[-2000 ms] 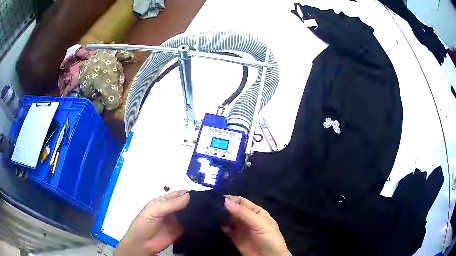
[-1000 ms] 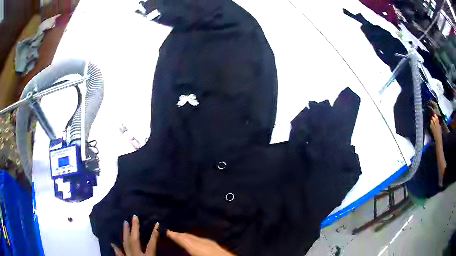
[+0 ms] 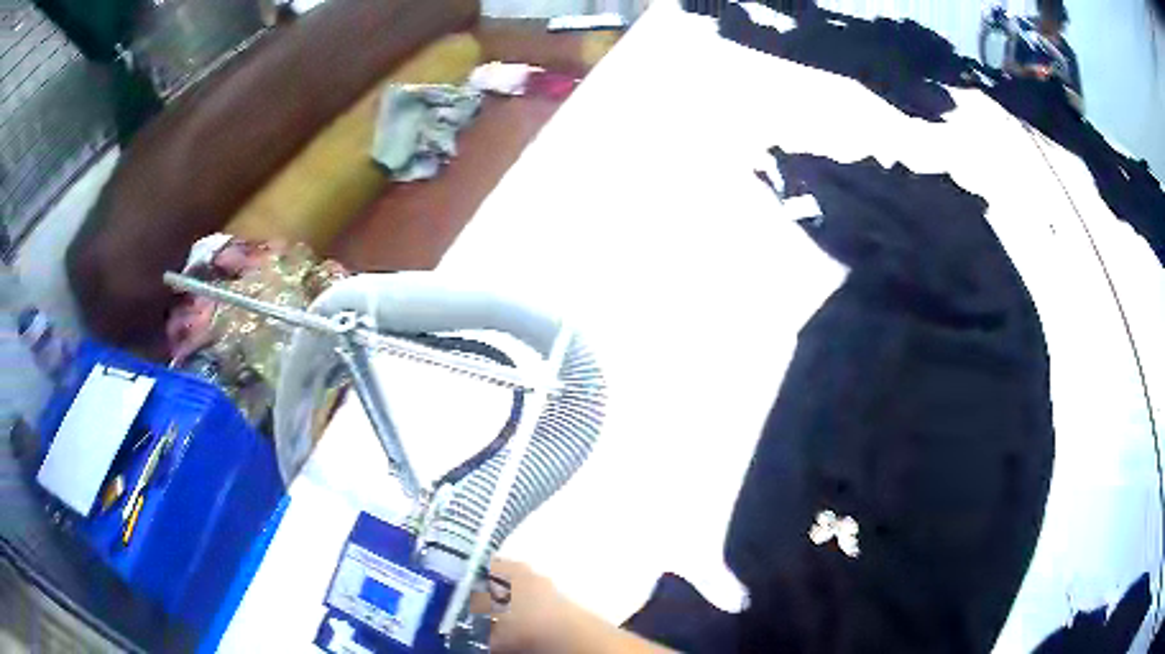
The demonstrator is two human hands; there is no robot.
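The black garment [image 3: 894, 422] lies spread on the white table at the right, with a white butterfly-like patch on it. The blue-purple thread trimmer [image 3: 383, 594] with a small lit display stands at the bottom, cut off by the edge. My right hand [image 3: 517, 611] reaches in from the bottom against the trimmer's right side, beside a small dark loop. Its fingertips are blurred and partly hidden, so I cannot tell whether it holds anything. My left hand is out of view.
A ribbed grey hose [image 3: 575, 409] loops behind the trimmer, by a silver post with cross rods [image 3: 377, 415]. A blue crate [image 3: 192, 505] with a clipboard [image 3: 96, 434] is at left. Cloth scraps [image 3: 275, 313] lie on the brown seat. A person [image 3: 1048, 51] is at top right.
The view has swung left and up from the garment to the trimmer. My right hand has left the garment and is at the trimmer's side. My left hand has gone out of view.
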